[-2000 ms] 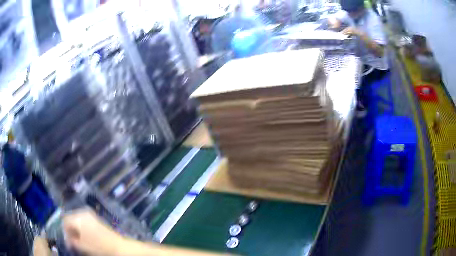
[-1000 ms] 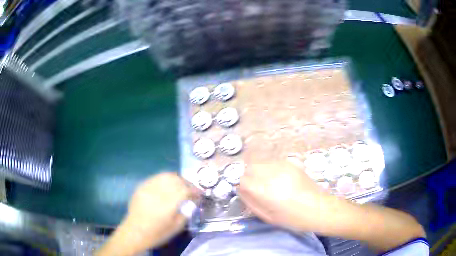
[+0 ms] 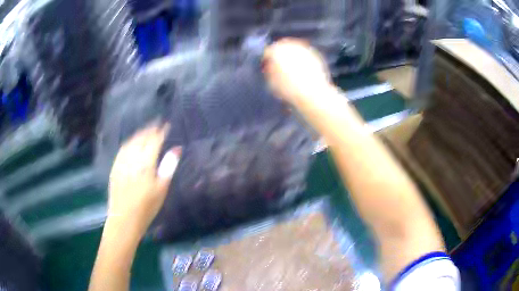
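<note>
The grey slotted tray (image 3: 227, 96) tops a dark stack in front of me, blurred. My left hand (image 3: 139, 165) is at its left side, with a small white cover on the thumb; its grip is unclear. My right hand (image 3: 296, 68) is at the tray's far right, fingers curled; blur hides whether it holds anything. The clear blister tray (image 3: 273, 250) lies nearer me, cut off by the bottom edge, with brown showing through. Several white-faced round parts (image 3: 204, 260) sit at its left side.
A thick cardboard stack (image 3: 466, 125) stands at the right. A blue plastic object (image 3: 492, 250) is at the lower right edge. More dark tray stacks (image 3: 62, 62) stand behind at the left. A metal post (image 3: 427, 54) rises near the cardboard. White strips (image 3: 370, 91) cross the green bench.
Both hands have moved from the blister tray's near edge up to the slotted stack. The view has tilted up, so the blister tray sits lower in the picture.
</note>
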